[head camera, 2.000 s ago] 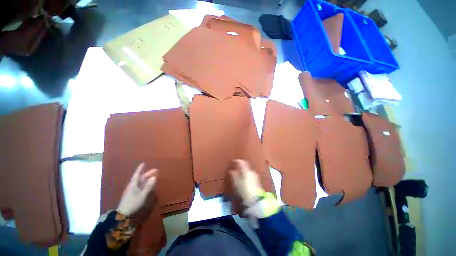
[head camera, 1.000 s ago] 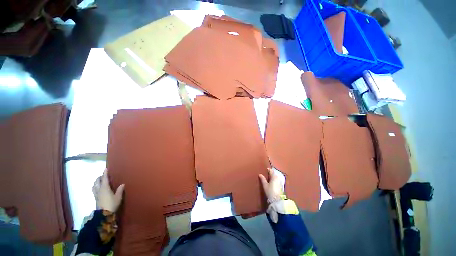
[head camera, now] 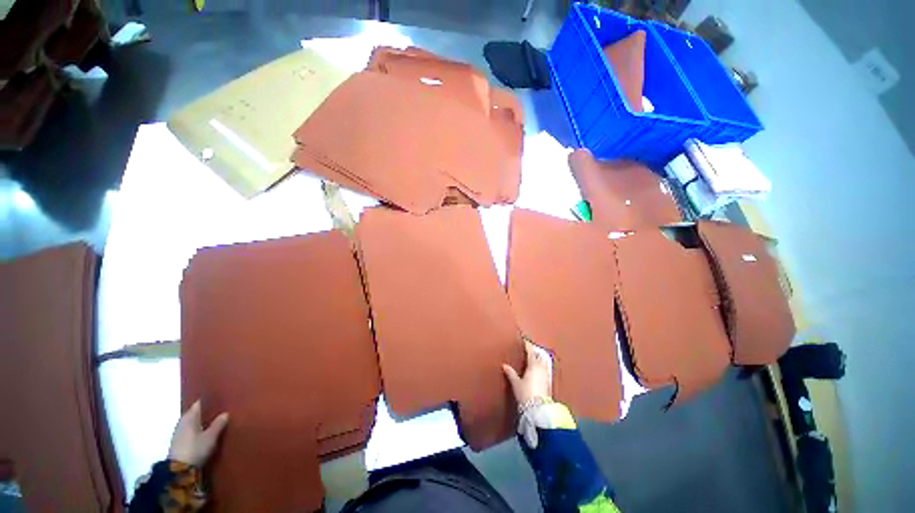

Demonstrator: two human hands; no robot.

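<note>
The left rust-brown mat stack (head camera: 276, 331) lies flat in front of me, with layered edges at its lower right notch. My left hand (head camera: 198, 436) is at its lower left edge, thumb on top, other fingers mostly hidden at the side. The middle mat stack (head camera: 436, 311) lies directly beside it, a notch at its lower left. My right hand (head camera: 532, 379) is at its lower right edge, thumb on top, fingers along the side by the neighbouring mat. Whether either hand lifts a panel cannot be told.
More mats (head camera: 567, 301) lie to the right, and a thick stack (head camera: 45, 371) is at far left. A wide mat pile (head camera: 401, 130) and a kraft sheet (head camera: 251, 120) lie beyond. Blue bins (head camera: 652, 95) and white folded papers or bags (head camera: 727, 168) are at the far right.
Two seconds ago both hands were over the mats; they are now at the outer edges of the two stacks. Since one second ago they keep these places; the view has shifted.
</note>
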